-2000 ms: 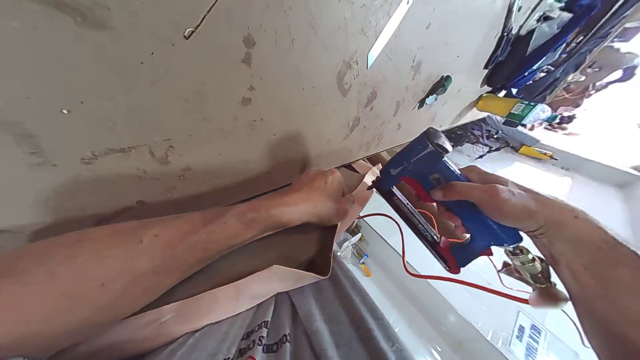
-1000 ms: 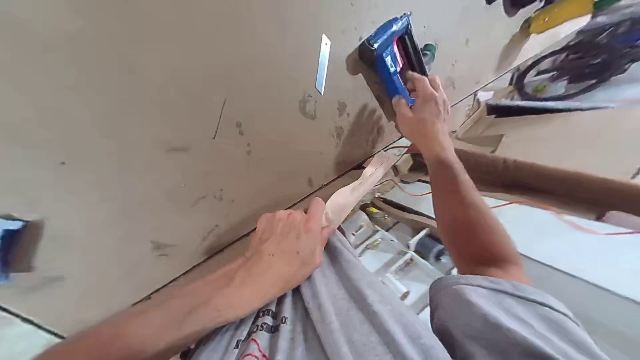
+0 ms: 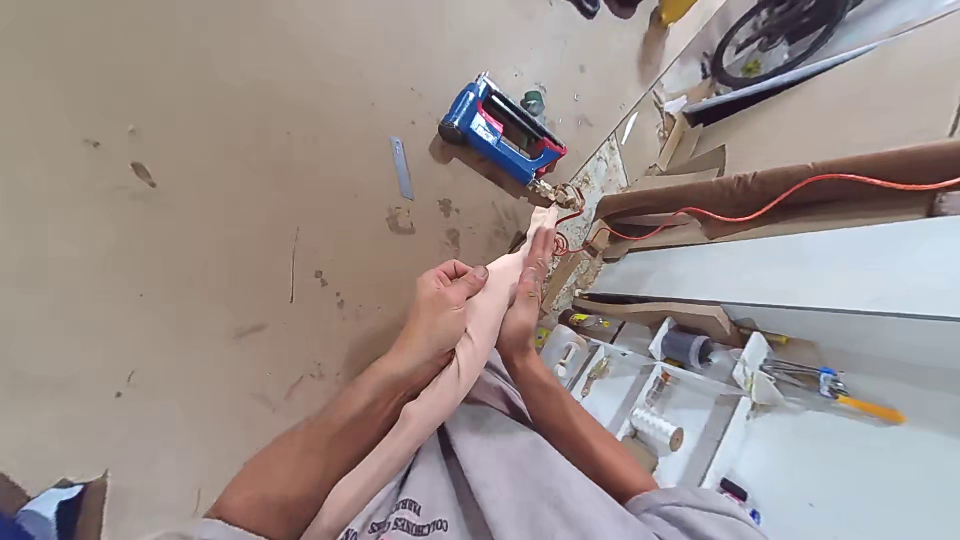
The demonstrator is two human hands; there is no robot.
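Observation:
A long strip of pale pink material (image 3: 491,304) runs diagonally from the lower middle up to the table edge. My left hand (image 3: 442,307) pinches its side between thumb and fingers. Flat along the strip's other side lies my right hand (image 3: 527,300), fingers extended toward the air fitting; it grips nothing that shows. A blue and red pneumatic staple gun (image 3: 499,135) rests on the tan work surface (image 3: 225,187) beyond both hands, with its brass fitting (image 3: 553,193) near the strip's far end. A flat metal blade (image 3: 401,167) lies left of the staple gun.
An orange-red air hose (image 3: 727,217) crosses a brown roll (image 3: 840,169) on the right. Below it, a white compartment tray (image 3: 712,386) holds a thread spool (image 3: 658,431), bottles and tools. A dark green object (image 3: 533,103) sits beside the staple gun. A wheel (image 3: 776,37) shows at upper right.
My right hand has let go of the staple gun, which now lies on the surface, and has come back to the pink strip. My left hand remains on the strip.

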